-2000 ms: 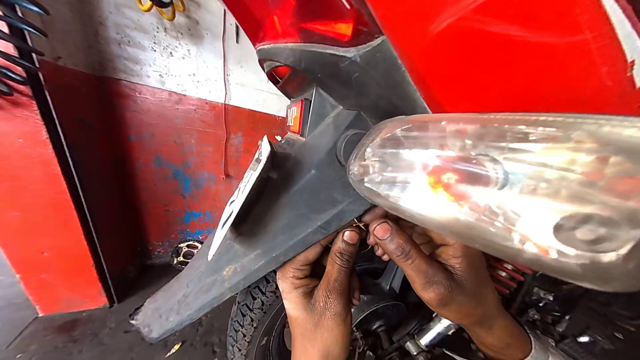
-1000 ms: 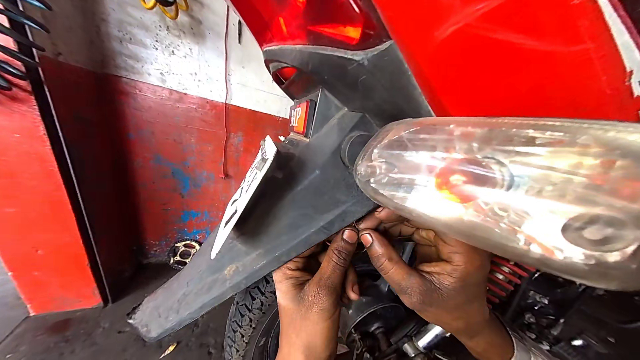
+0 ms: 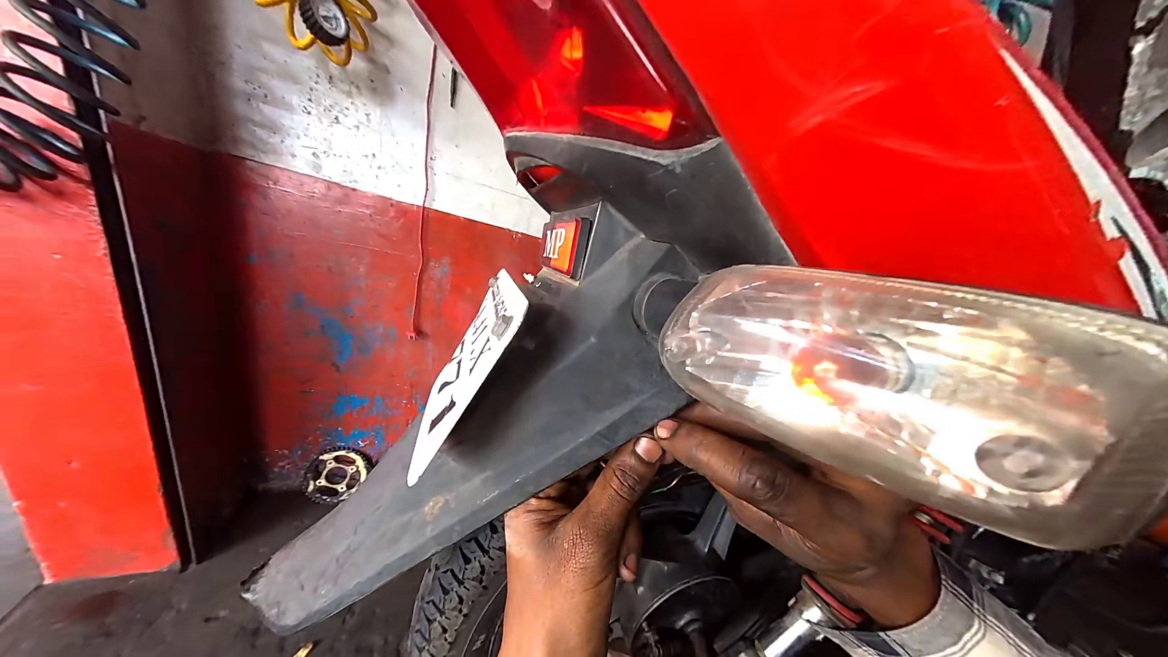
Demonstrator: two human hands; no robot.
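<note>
My left hand (image 3: 584, 529) reaches up from below to the underside edge of the black plastic rear fender (image 3: 547, 401) of a red motorcycle. Close to its thumb is the index fingertip of my right hand (image 3: 803, 502), under the turn signal with a clear lens (image 3: 912, 392). The fingertips of both hands meet at the fender's lower edge; what they pinch there is too small or hidden to tell. Some fingers of both hands are out of sight behind the fender and the lamp. Above the fender is the red tail light (image 3: 602, 82).
A white number plate (image 3: 470, 374) and a small red reflector (image 3: 564, 246) stick out from the fender. The knobby rear tire (image 3: 456, 593) is below. A sprocket (image 3: 338, 474) leans by the red and white wall (image 3: 319, 237). Coiled hoses hang at the upper left.
My right index finger has straightened somewhat along the fender's edge, its tip still close to my left thumb. The hands otherwise stay in about the same place.
</note>
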